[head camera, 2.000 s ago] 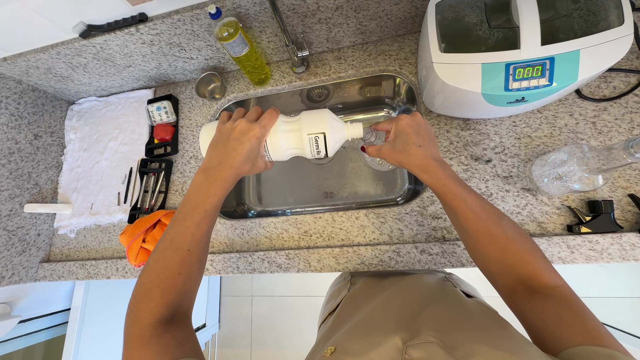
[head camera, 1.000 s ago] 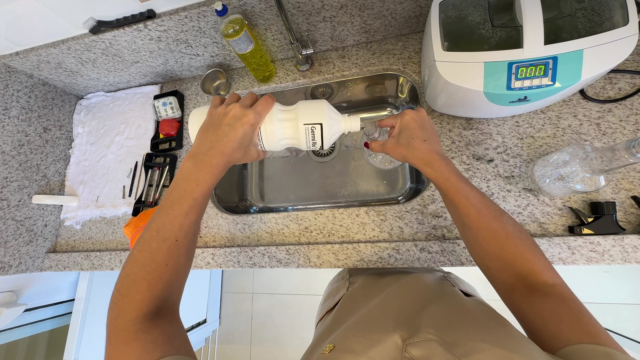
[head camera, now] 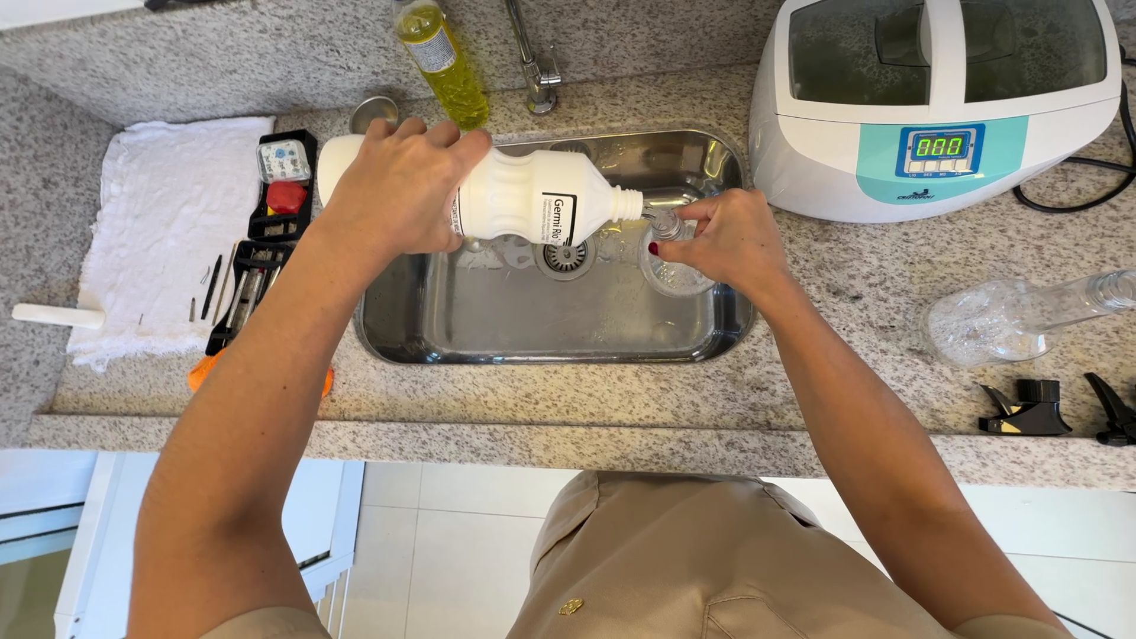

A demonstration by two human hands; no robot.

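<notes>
My left hand (head camera: 404, 182) grips a white plastic bottle (head camera: 524, 191) from above, tilted with its open neck to the right. Below that neck, my right hand (head camera: 723, 240) pinches the neck of a clear bottle (head camera: 676, 266) over the right part of the stainless steel sink (head camera: 550, 353). Clear liquid appears to run from the white bottle into the clear one's mouth. How full the clear bottle is cannot be told. The drain strainer (head camera: 565, 257) lies beneath the white bottle.
Behind the sink are a bottle of yellow liquid (head camera: 444, 67) and a faucet (head camera: 537, 75). At right stand an ultrasonic cleaner (head camera: 932, 106), another clear bottle (head camera: 985, 319) and a black spray head (head camera: 1028, 408). At left, a white towel (head camera: 151, 231) lies beside black trays (head camera: 282, 226) of small tools.
Both hands stay on their bottles over the sink, and the white bottle remains tilted toward the clear one. The view has shifted slightly.
</notes>
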